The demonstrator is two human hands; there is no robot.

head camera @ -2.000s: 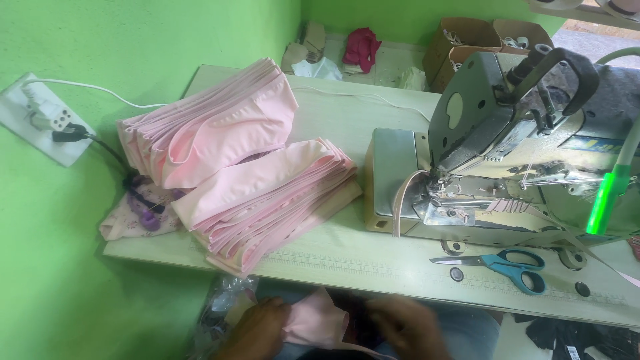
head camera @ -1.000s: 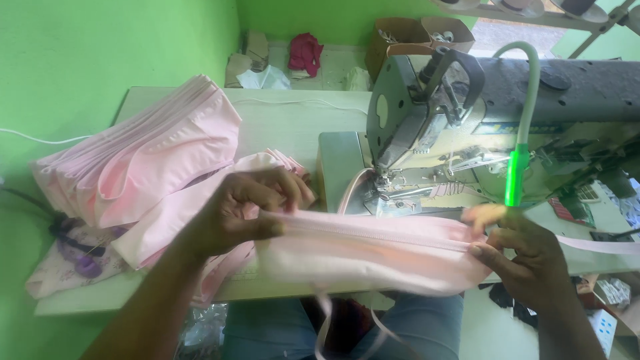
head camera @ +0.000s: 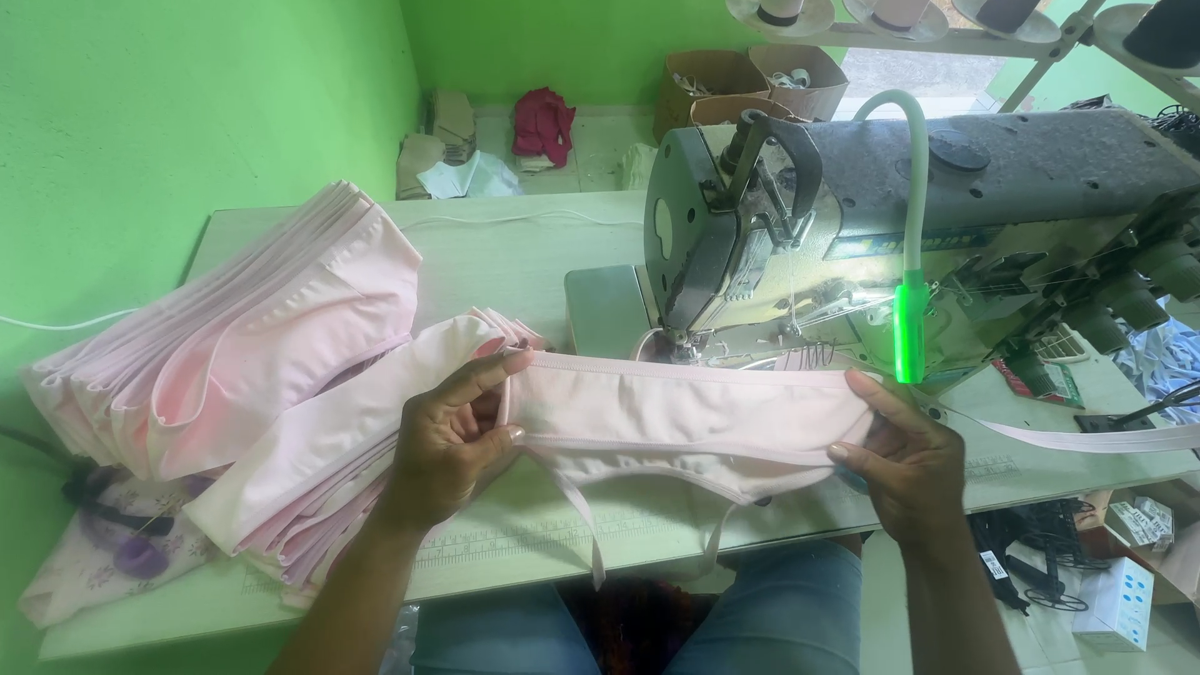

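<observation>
A pale pink fabric garment [head camera: 694, 412] with stitched elastic edges is stretched out flat above the front of the table. My left hand [head camera: 459, 436] pinches its left end between thumb and fingers, and my right hand [head camera: 900, 450] grips the right end. Two thin straps hang below it. Behind it stands an industrial sewing machine [head camera: 844, 197] with a lit green lamp [head camera: 909, 328] on a bent tube. Left of my left hand lie a large stack of folded pink pieces [head camera: 281, 328] and a second stack [head camera: 328, 459], partly hidden by my arm.
The white table [head camera: 525, 244] has ruler markings near its front edge. A floral cloth [head camera: 122, 562] with a purple item lies at the left corner. Cardboard boxes [head camera: 703, 84] and red cloth [head camera: 542, 127] are on the floor behind. A pink strip [head camera: 1087, 436] trails at the right.
Two seconds ago my hands were low at the table's front edge with pink fabric. They are now raised and apart, stretching the garment, which looks steadier than a second ago.
</observation>
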